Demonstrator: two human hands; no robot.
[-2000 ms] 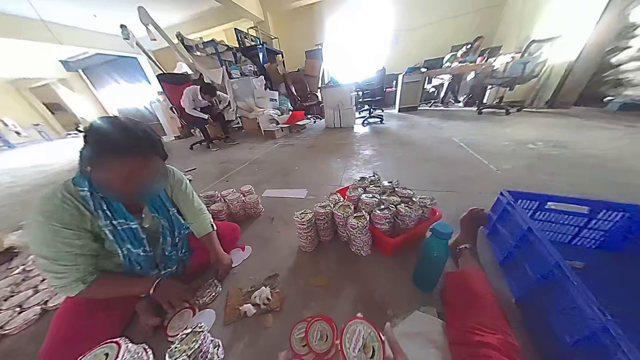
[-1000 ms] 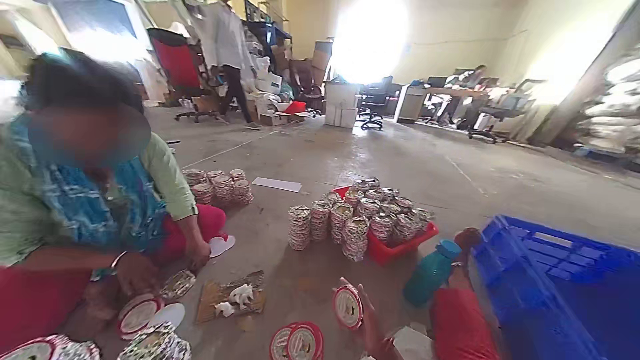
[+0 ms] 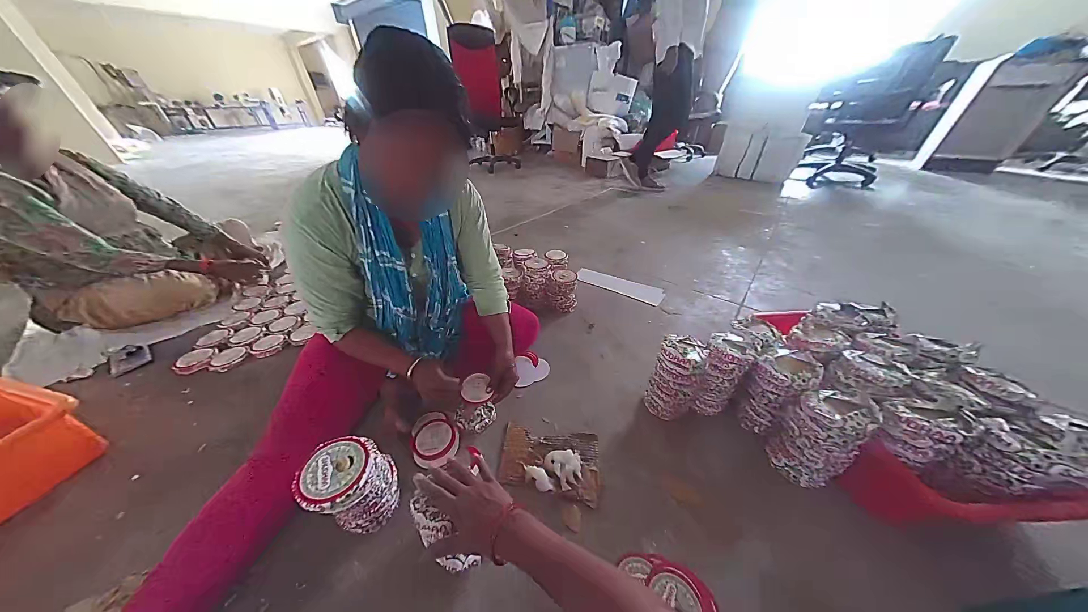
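My left hand (image 3: 463, 501) reaches in from the bottom, palm down and fingers spread, over a stack of printed foil-wrapped round packs (image 3: 442, 531); whether it touches them is unclear. A red-edged piece shows by its fingertips, partly hidden. My right hand is not in view. Left of my hand stands another stack topped by a red-rimmed round label disc (image 3: 334, 473). More red-rimmed discs (image 3: 435, 440) lie just beyond my fingers. Two red-rimmed discs (image 3: 676, 586) show at the bottom edge, right of my forearm. A piece of cardboard (image 3: 514, 446) bears white scraps (image 3: 563, 466).
A seated co-worker (image 3: 399, 221) handles a small disc opposite me. A red tray (image 3: 901, 493) with many wrapped stacks (image 3: 820, 433) stands at the right. An orange crate (image 3: 42, 438) is at the left edge. Behind lie rows of discs (image 3: 246, 336) and a white strip (image 3: 620, 287).
The view has swung left. My hand that held up a red-rimmed disc is no longer seen; my left hand now reaches over the stack near the co-worker.
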